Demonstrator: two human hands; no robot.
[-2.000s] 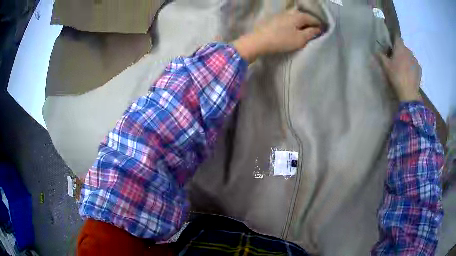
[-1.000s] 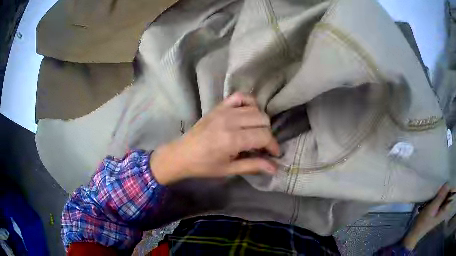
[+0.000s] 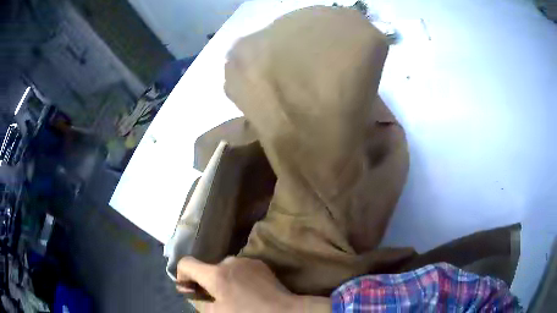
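The brown jacket is bunched on the white table, outer face mostly up. Its upper part is blurred and bulges up. A paler edge or panel stands up along its left side, beside a dark fold opening. My right hand, with its plaid sleeve coming from the lower right, is shut on the jacket's lower left edge. Its fingertips are partly hidden, and no tool shows in it. My left hand cannot be made out in the picture. A brown flap of the garment stretches to the lower right.
The white table lies around the garment, its left edge running diagonally. Small dark thread ends lie at its top. Beyond the left edge are the grey floor, blurred dark and blue items, and a blue object at the lower left.
The view has swung. The jacket, pale side up before, now shows its brown face and is bunched up. The left hand, earlier over the pale cloth, is gone; the right now grips the lower left edge.
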